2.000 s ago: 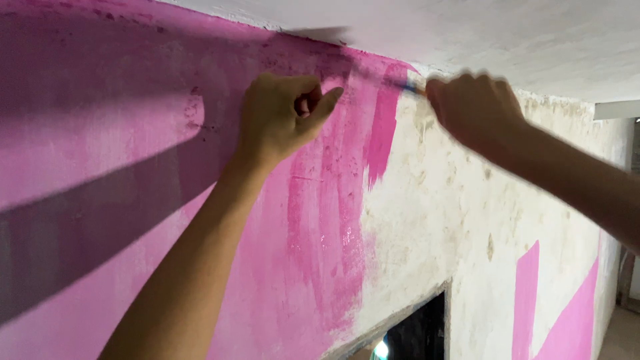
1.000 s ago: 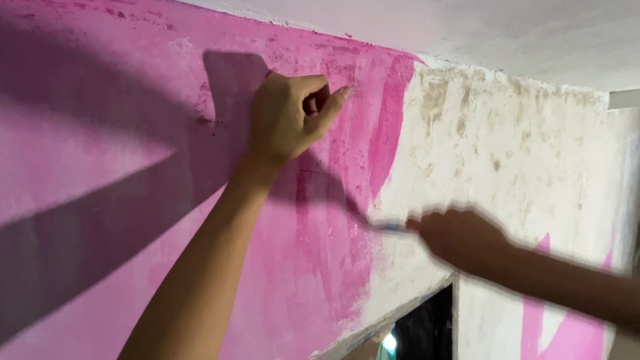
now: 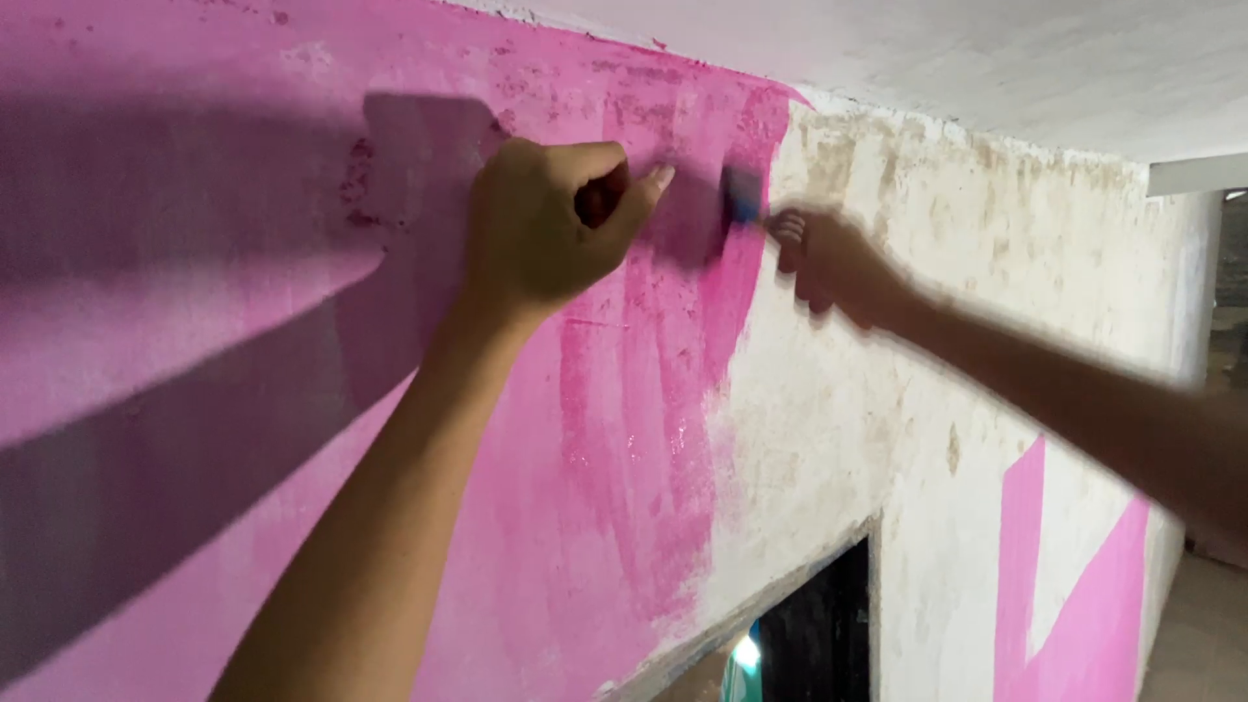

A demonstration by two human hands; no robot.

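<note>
My right hand [image 3: 838,263] grips the handle of a paintbrush [image 3: 743,195], whose dark bristles lie against the wall at the edge of the pink paint [image 3: 746,292]. Hand and brush are blurred. Left of the brush, my left hand [image 3: 561,214] is raised at the pink wall with fingers curled and the thumb toward the index finger. Whether it holds anything inside the curl cannot be told. Darker pink strokes run downward below the hands. Bare off-white wall [image 3: 838,400] with brown stains lies to the right of the paint.
The white ceiling [image 3: 955,58] meets the wall just above the hands. Below is a dark opening [image 3: 819,624] with a rough frame edge and a bright light in it. More pink paint [image 3: 1092,585] covers part of the lower right wall. My arm's shadow falls across the left.
My right hand with the brush was near the ceiling line, then lower by the opening, and is now back up beside the left hand. The left hand stays raised at the wall.
</note>
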